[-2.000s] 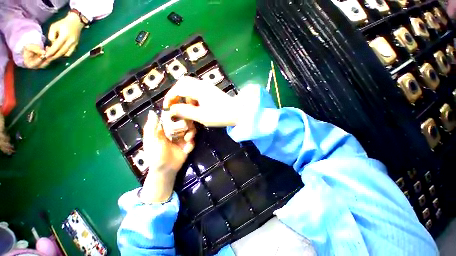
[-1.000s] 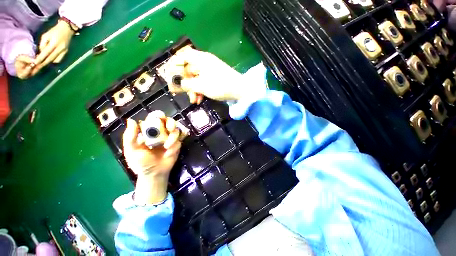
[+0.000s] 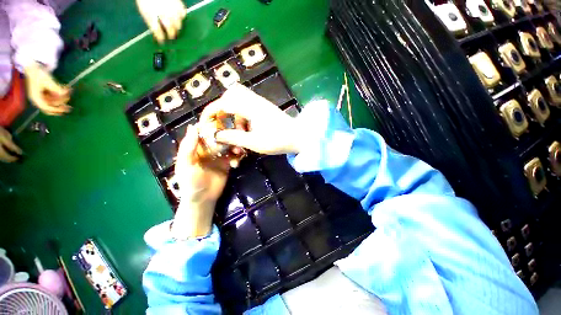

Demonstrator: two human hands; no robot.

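My left hand (image 3: 203, 166) and my right hand (image 3: 255, 120) meet above the black blister tray (image 3: 286, 212). Between their fingers is a small square unit (image 3: 215, 136), mostly hidden, with a dark part showing near the right fingers. Both hands grip it. In the tray's far row sit several gold-rimmed units (image 3: 197, 85) with round black centres. Another unit (image 3: 174, 184) shows partly beside my left wrist. The near pockets of the tray hold nothing.
Stacked blister trays (image 3: 393, 80) stand at right, with gold units (image 3: 513, 117) on top. Thin tweezers-like lines (image 3: 347, 101) lie beside the tray. Small black parts (image 3: 159, 60) lie beyond it. A patterned phone (image 3: 99, 272) and pink fan (image 3: 31, 301) are lower left. Another person's hands (image 3: 46, 92) are upper left.
My hands, apart a second ago with a unit in the left and the right over the far row, are together around a unit. Another person's hands have moved apart, one reaching over the pale line.
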